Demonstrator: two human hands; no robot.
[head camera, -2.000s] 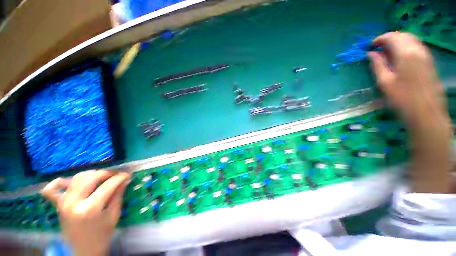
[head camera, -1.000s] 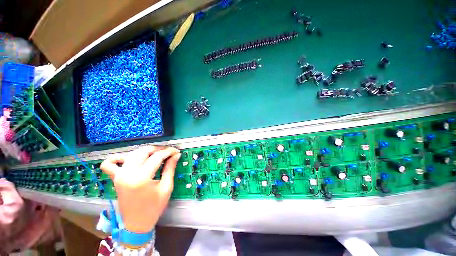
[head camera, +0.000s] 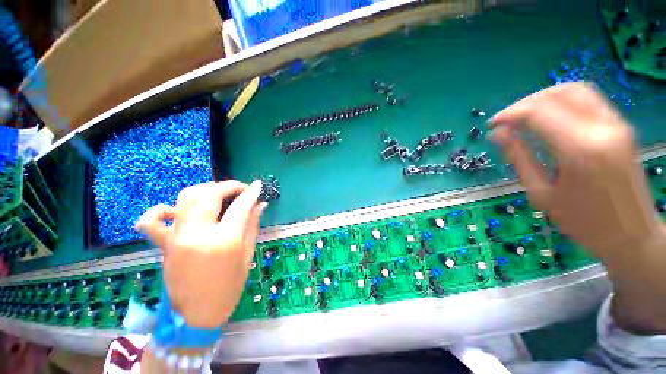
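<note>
My left hand (head camera: 212, 245) is over the rail, its thumb and fingertips at a small cluster of black components (head camera: 270, 188); I cannot tell whether it grips one. My right hand (head camera: 569, 161) is above the right of the bench, thumb and finger bent towards each other beside a few loose black components (head camera: 475, 132); its fingertips are blurred and I cannot tell if they hold anything. The green circuit board panels (head camera: 336, 252) run in a row along the near edge. More black components lie mid-bench in a long row (head camera: 325, 119) and in loose clusters (head camera: 427, 144).
A black tray (head camera: 214, 139) full of blue components stands at left. Loose blue components (head camera: 577, 69) and a separate board (head camera: 642, 44) lie at upper right. A yellowish sliver (head camera: 244, 98) lies by the tray. Beyond the edge are a cardboard box (head camera: 135, 58) and a blue bin (head camera: 292, 18). Boards stand upright at far left.
My left hand has moved up from the boards to the small black cluster. My right hand, out of view one second ago, is back in view at right. The view has shifted.
</note>
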